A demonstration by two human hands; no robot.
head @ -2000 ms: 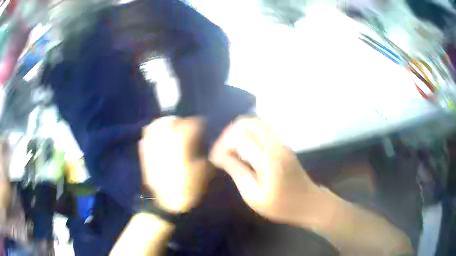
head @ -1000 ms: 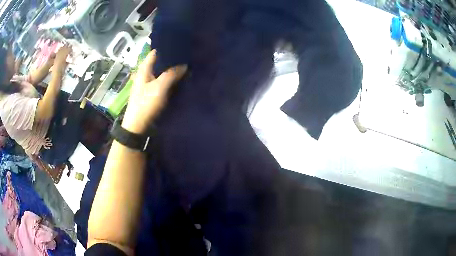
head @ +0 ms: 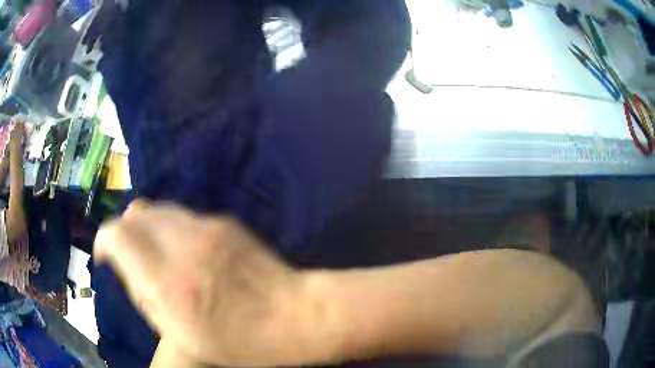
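A dark navy garment [head: 316, 144] lies in a large heap over the table edge and down my lap. A white patch shows within its upper part. My right hand [head: 194, 266] reaches across my body from the right, over the garment's left side. It is blurred, with the fingers bent down, and I cannot tell whether it grips cloth. A small strip of skin below it at the bottom edge may be my left forearm. My left hand itself is hidden or cannot be made out.
On the white table [head: 488, 136], red-handled scissors [head: 638, 123] and blue-handled snips [head: 602, 77] lie at the right. A printed ruler strip runs along the near edge. Machine parts [head: 500, 13] show at the top. Another person's arm [head: 16, 183] is at the far left.
My right hand has come in across the garment to the left. My left hand, spread on the cloth before, no longer shows clearly. The view has shifted, bringing the scissors into sight.
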